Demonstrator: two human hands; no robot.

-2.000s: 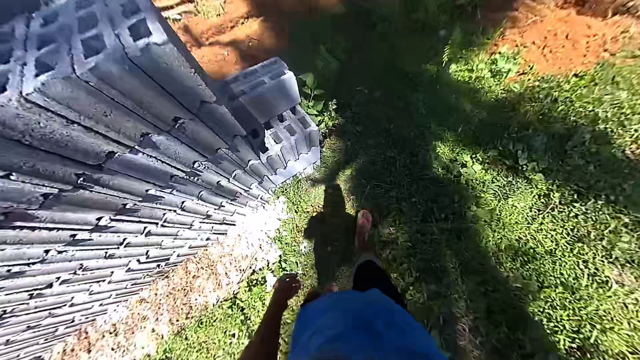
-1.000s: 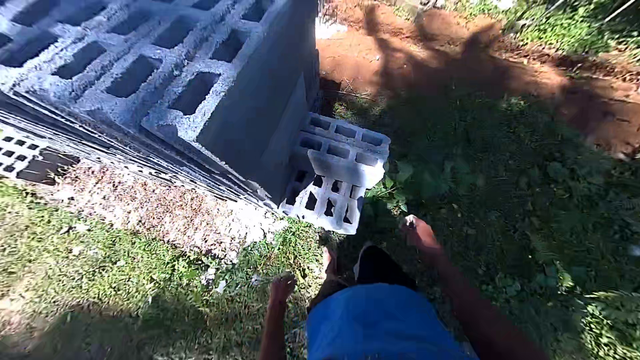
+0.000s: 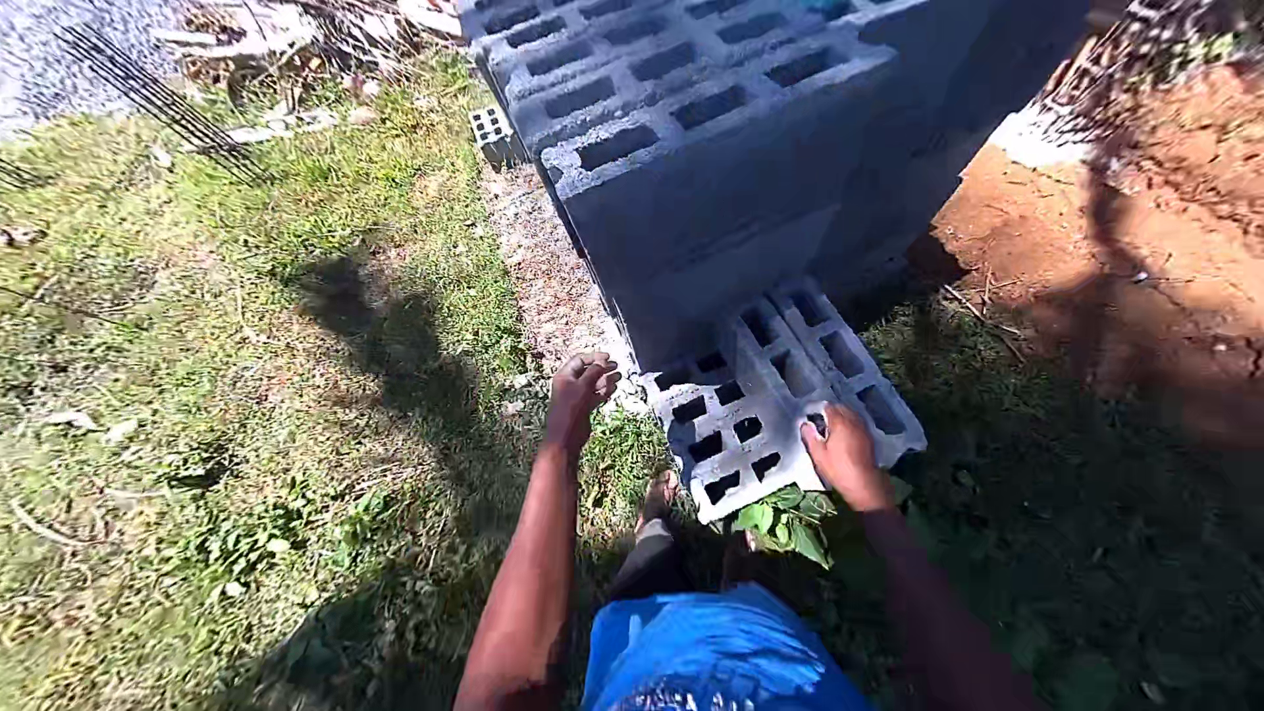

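Note:
A tall stack of grey hollow concrete blocks [image 3: 731, 207] rises in front of me. At its foot sits a low pile of hollow blocks [image 3: 726, 434], with one block [image 3: 839, 365] raised on the pile's right side. My right hand [image 3: 844, 449] is over the near end of that pile, fingers curled; whether it grips or only touches a block cannot be told. My left hand [image 3: 585, 385], its fingers partly curled and nothing seen in it, is just left of the pile, near the stack's lower corner.
A single block [image 3: 496, 136] stands beyond the stack's left side. Thin steel rebars [image 3: 163, 104] stick out over the grass at upper left. Leafy weeds [image 3: 787, 520] grow at the pile's near edge. Bare reddish soil [image 3: 1047, 247] lies to the right, shaded grass below it.
The view has swung round strongly. Both hands have come up to the low block pile, my right hand now over its near end; a second ago both were short of it.

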